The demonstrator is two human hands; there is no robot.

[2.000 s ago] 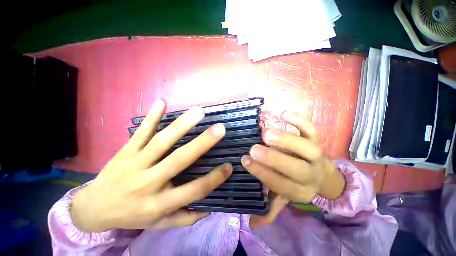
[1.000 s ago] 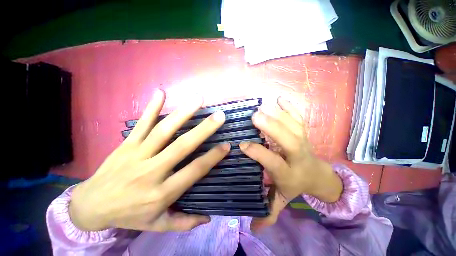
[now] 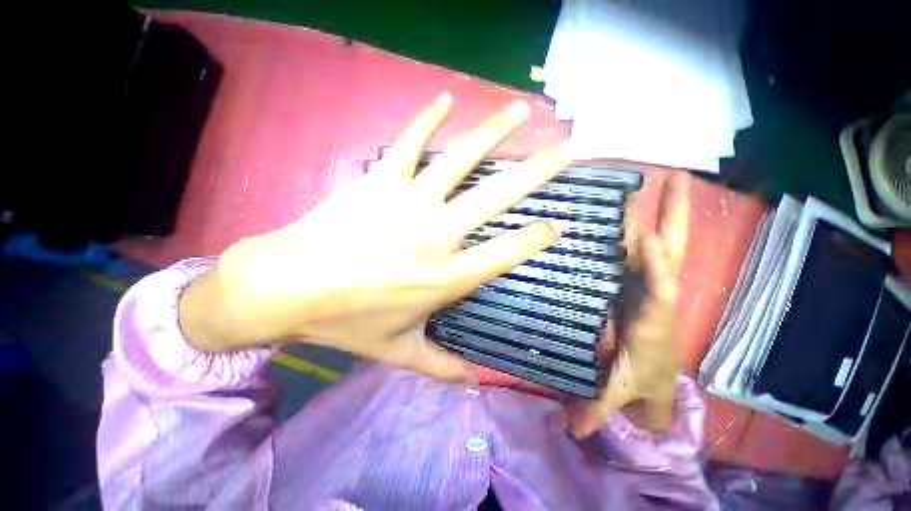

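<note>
A stack of tablets [image 3: 544, 284] stands on edge at the centre, its short ends showing as grey and black stripes. My left hand [image 3: 400, 250] lies with spread fingers across the stack's left part and top, its thumb at the near edge, hiding that part. My right hand [image 3: 649, 309] is at the stack's right side, fingers pointing away from me and thumb near the lower right corner; it is slightly blurred. The two hands hold the stack between them.
Dark tablets [image 3: 175, 130] stand at the left. Tablets with white sheets [image 3: 824, 319] lie at the right. White sheets [image 3: 649, 85] are fanned on the green surface [image 3: 430, 35] behind the red-pink matting [image 3: 290, 110]. A fan [image 3: 892, 165] is at the right edge.
The view has turned, so the bench now slants. My right hand has moved from over the stack's front to its right side. The stack's ends are more exposed.
</note>
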